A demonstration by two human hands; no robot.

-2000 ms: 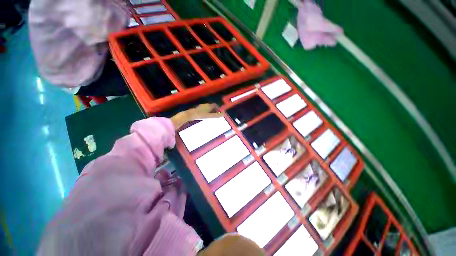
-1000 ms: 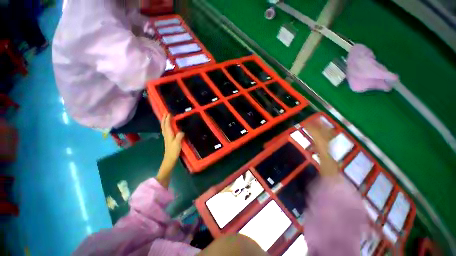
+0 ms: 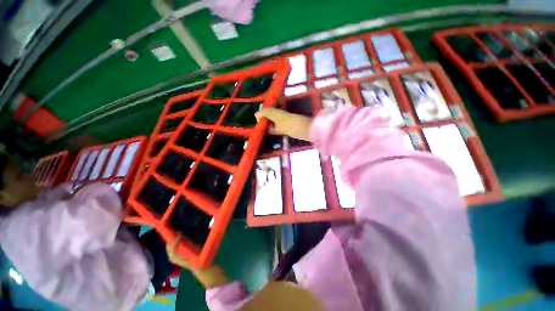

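A red-orange tray [image 3: 238,177] of dark-screened phones is tilted in front of me, overlapping the trays on the right. My left hand [image 3: 193,265] grips its near lower corner. My right hand [image 3: 287,124] grips its right rim, higher up. A second red edge shows along its left side; whether this is another tray beneath, I cannot tell. To the right, a tray [image 3: 316,217] holds phones with white screens and some with a picture. Its left part is partly hidden by the held tray and my right sleeve. Behind it, another tray [image 3: 398,37] holds phones with pale screens.
A tray of dark phones [image 3: 504,113] lies at the far right. A person in a pink coat [image 3: 73,243] is at the lower left, beside a tray of pale-screened phones [image 3: 141,146]. A pink cloth [image 3: 234,8] and white labels are on the green panel behind.
The view has swung round. The dark-phone tray, flat before, is now tilted up. My right hand has moved from the rear pale-screened tray to its right rim; my left hand stays on its edge.
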